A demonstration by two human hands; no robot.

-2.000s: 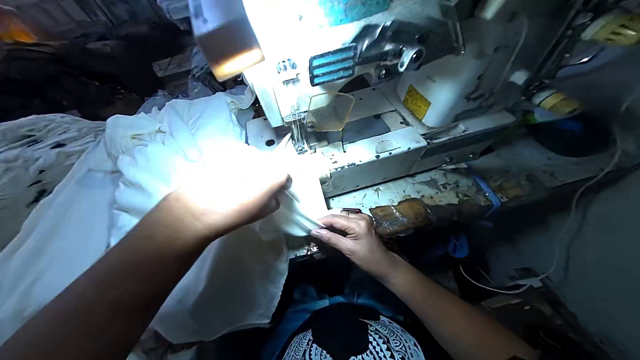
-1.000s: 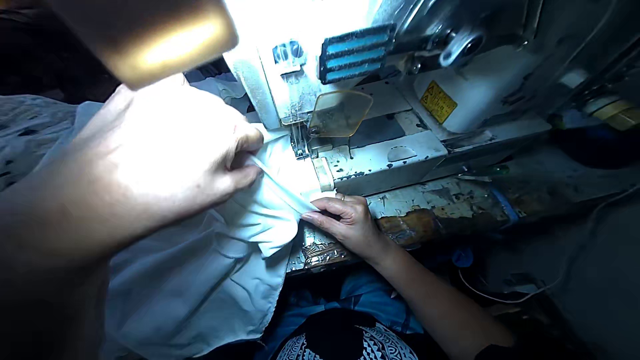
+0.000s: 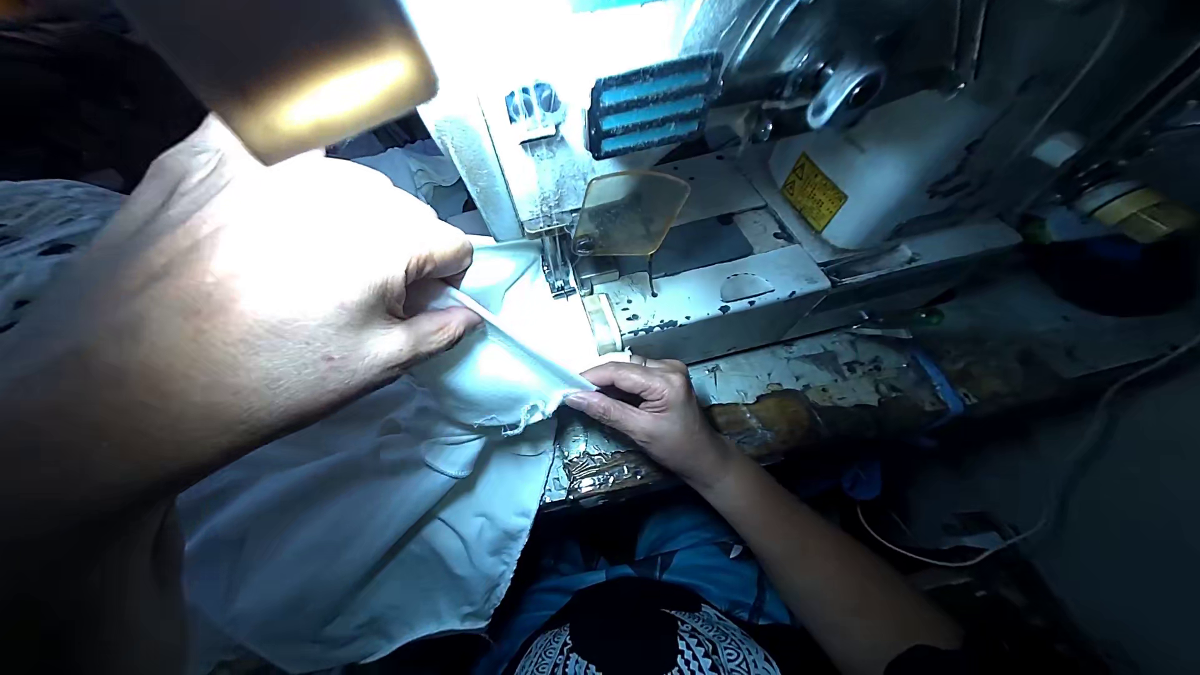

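White fabric [image 3: 375,544] lies over the left part of the sewing table and reaches the needle area of an industrial sewing machine [image 3: 722,291]. My left hand [image 3: 309,272] pinches a folded edge of it between thumb and finger, left of the presser foot [image 3: 560,272]. With thumb and forefinger, my right hand [image 3: 656,412] holds the same fold at its near right end, by the table's front edge. Loose threads hang from the cloth between the hands. A tinted eye guard [image 3: 633,214] is beside the needle. Glare hides some of the cloth near the foot.
A lamp head [image 3: 328,94] hangs over my left hand. The worn table edge [image 3: 769,422] runs rightward, with a blue strip [image 3: 937,384] around it. A pale cable [image 3: 1050,525] hangs at the right. Patterned cloth [image 3: 47,234] lies at the far left.
The view has moved closer to the machine. My left hand has risen off the cloth toward the lamp, lifting the fold. My right hand keeps its pinch near the table edge.
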